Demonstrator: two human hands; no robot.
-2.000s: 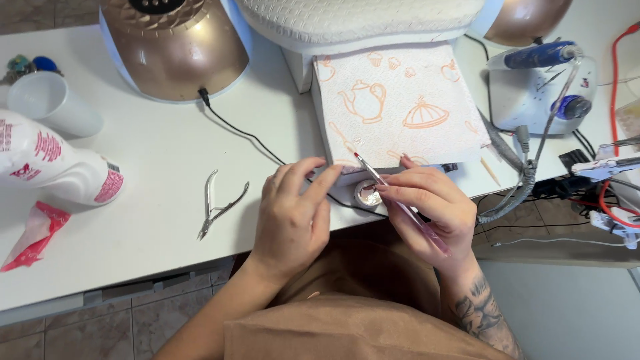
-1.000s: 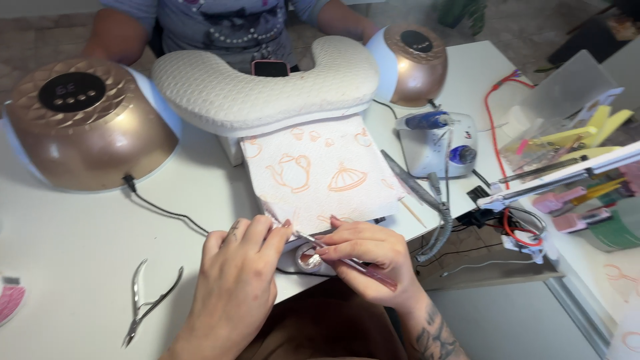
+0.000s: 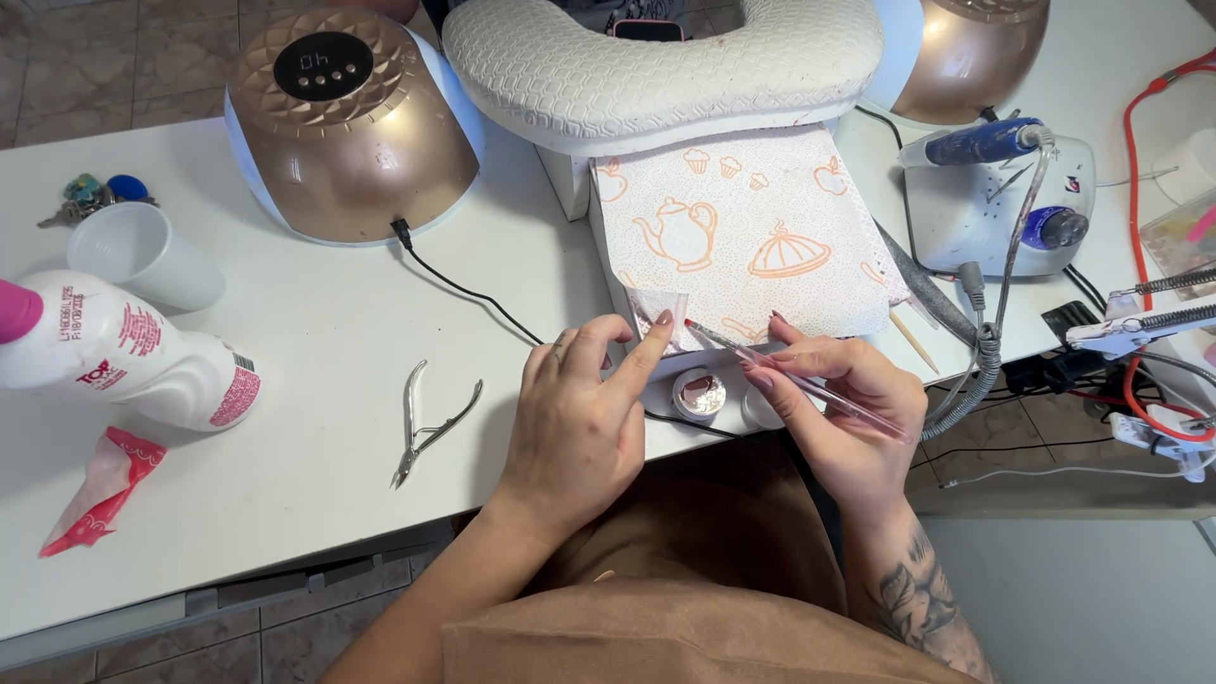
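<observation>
My right hand (image 3: 836, 399) holds a slim brush with a clear pinkish handle (image 3: 836, 404); its red tip lies over the near edge of a printed paper towel (image 3: 722, 228). Beside that tip, the index finger of my left hand (image 3: 589, 408) rests on the towel's near left corner, where a small piece of clear film or foil (image 3: 655, 318) shows. Whether the left fingers pinch it is hard to see. Just below the towel stands a small open pot (image 3: 699, 394) with shiny contents, next to a white pot (image 3: 763, 408) partly behind my right hand.
Cuticle nippers (image 3: 432, 423) lie on the white table (image 3: 313, 380). A gold nail lamp (image 3: 351, 161), a plastic cup (image 3: 147, 252) and a white bottle (image 3: 133, 351) stand left. A white armrest cushion (image 3: 665, 81) is beyond the towel; a nail drill unit (image 3: 997, 209) and wooden stick (image 3: 914, 342) are right.
The view has swung up and back down. The brush, raised higher two seconds ago, now has its tip down at the towel's edge, and my left index finger is now on the towel's corner.
</observation>
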